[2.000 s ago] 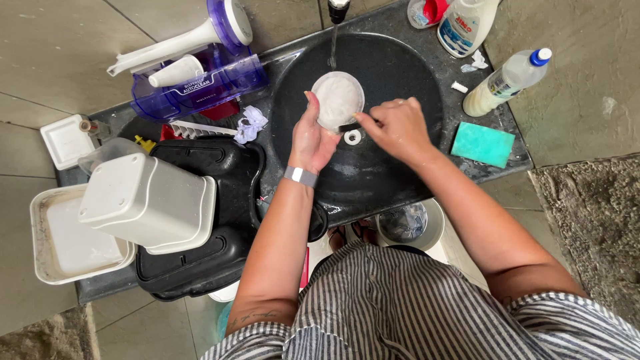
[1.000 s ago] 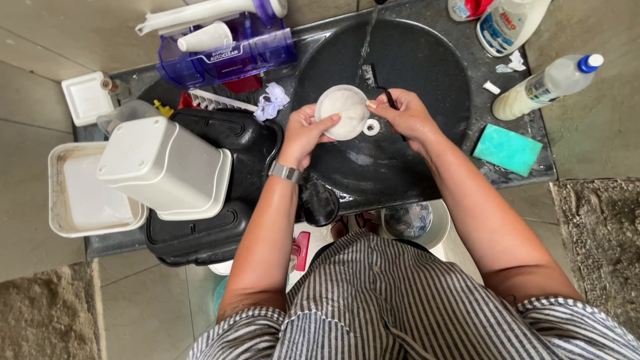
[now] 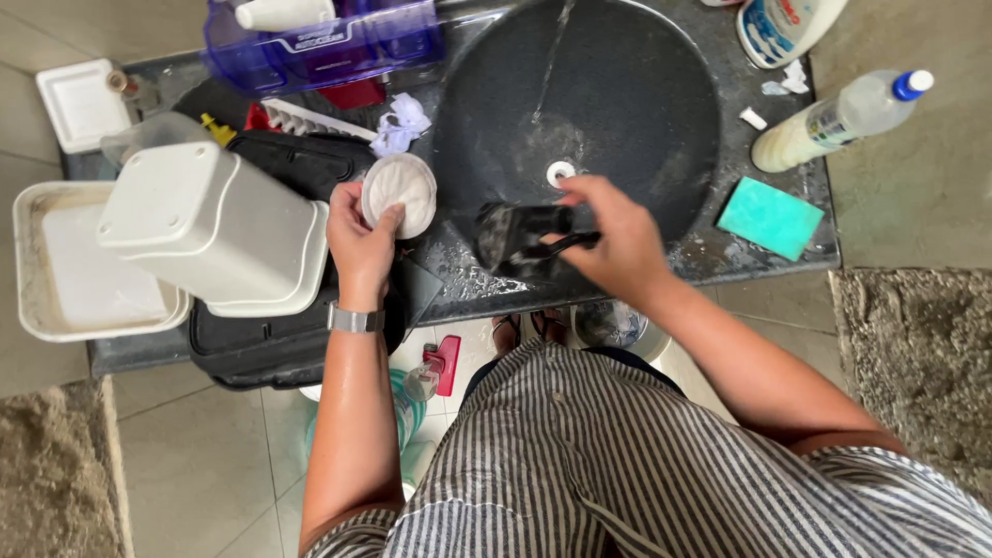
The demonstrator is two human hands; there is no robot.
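Observation:
My left hand (image 3: 364, 230) holds a round white pad-like disc (image 3: 400, 194) by its edge, thumb on its face, beside the sink's left rim. My right hand (image 3: 616, 232) grips a black plastic piece (image 3: 523, 232), blurred, over the near left part of the round black sink (image 3: 659, 108); its exact kind cannot be told. A thin stream of water (image 3: 554, 66) runs into the basin. Just beyond my right fingertips lies a white ring (image 3: 559, 173) at the drain. A purple crumpled cloth or paper (image 3: 401, 124) lies left of the sink, above the disc.
White plastic containers (image 3: 209, 232) stand at the left on black plastic trays (image 3: 232, 341), with a purple transparent plastic part (image 3: 387, 39) behind. Right of the sink are a green sponge (image 3: 769, 218), a blue-capped bottle (image 3: 841, 120) and a cleaner bottle (image 3: 783, 27). A bucket (image 3: 612, 322) stands below the counter.
My hands have moved apart. The left has carried the white disc left, out from over the sink. The black piece now shows in my right hand. The view has shifted.

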